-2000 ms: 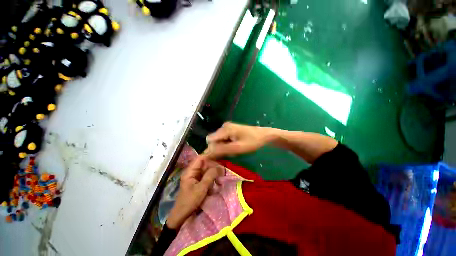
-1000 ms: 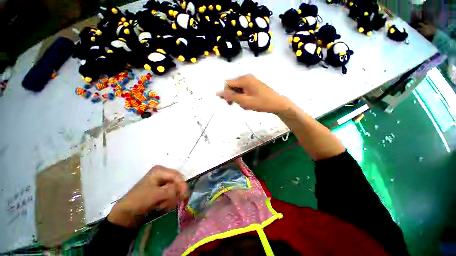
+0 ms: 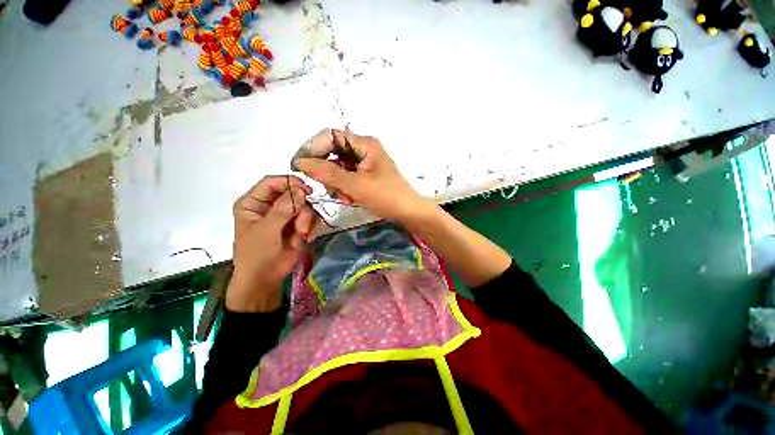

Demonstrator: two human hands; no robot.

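Observation:
My left hand (image 3: 270, 223) and my right hand (image 3: 361, 177) are close together above the near edge of the white table. A thin dark sewing thread (image 3: 326, 218) loops at the fingertips of both hands. My left fingers are pinched on it. My right thumb and forefinger are closed at the thread, and a small dark slim thing (image 3: 344, 149), perhaps thread snips, lies inside the curled fingers. A needle is too small to make out. No penguin is in either hand. The pink dotted apron (image 3: 374, 314) with a grey-blue patch hangs below the hands.
Loose striped hats (image 3: 223, 42) lie on the white table (image 3: 476, 93) at the back left, with penguins (image 3: 656, 53) at the back right. A brown patch (image 3: 78, 238) and a short dark curved piece (image 3: 191, 252) are at left. A blue stool (image 3: 102, 386) stands lower left.
The hands were together over the apron, then wide apart with thread stretched over the table, and are now together again at the table edge. The view has also shifted.

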